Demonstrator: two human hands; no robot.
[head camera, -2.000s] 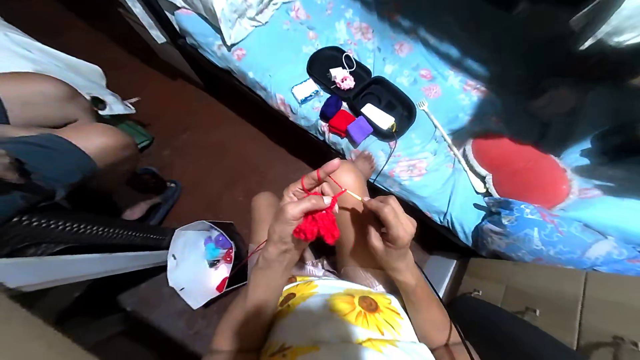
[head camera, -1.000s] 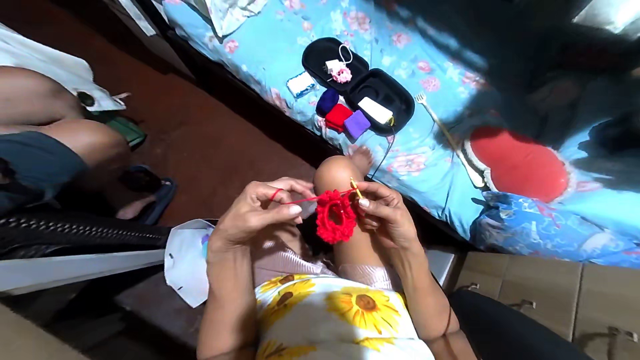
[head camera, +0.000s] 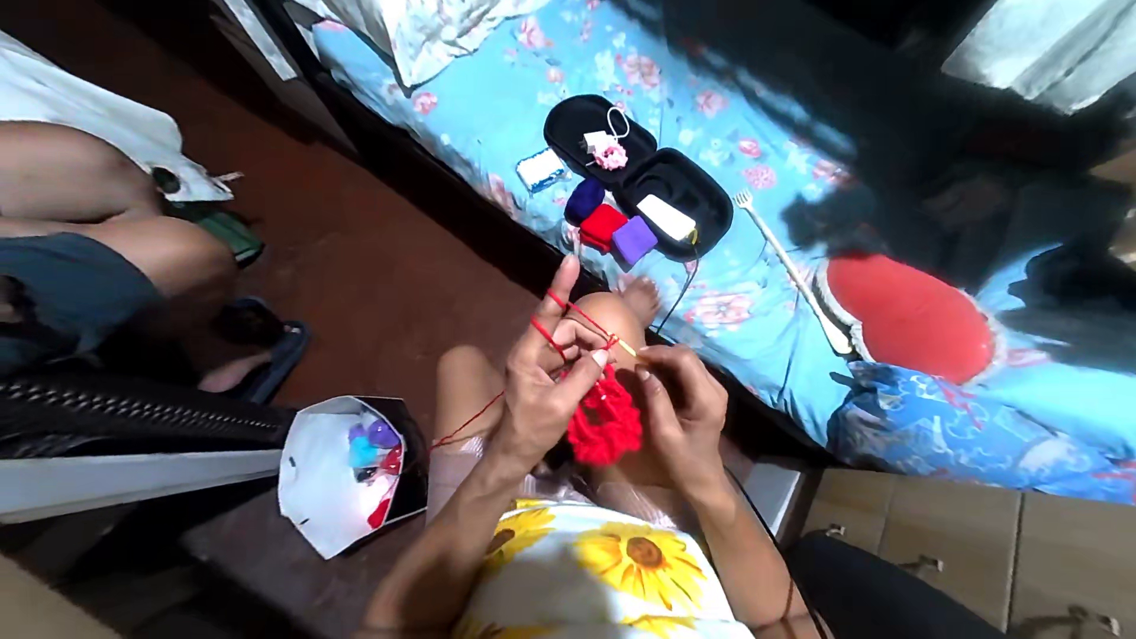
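Red crochet work (head camera: 605, 422) hangs below my left hand (head camera: 555, 382), its top edge pinched between thumb and fingers. Red yarn wraps around the raised index finger of that hand and trails down to the left past my thigh. My right hand (head camera: 682, 399) grips a yellowish crochet hook (head camera: 628, 348), whose tip meets the yarn at the top of the work. The ruffled red piece has an opening near its middle.
On the floral bed sheet (head camera: 710, 306) lie an open black case (head camera: 714, 191), red (head camera: 603, 227) and purple (head camera: 635, 240) bundles, a white fork-ended stick (head camera: 790, 271) and a red cushion (head camera: 914, 319). A white container (head camera: 311, 479) with coloured items stands at left, near another person's legs (head camera: 115, 204).
My left index finger has risen with yarn looped around it, where a second ago the hand was lower and apart from the work. It now pinches the red piece close to the hook.
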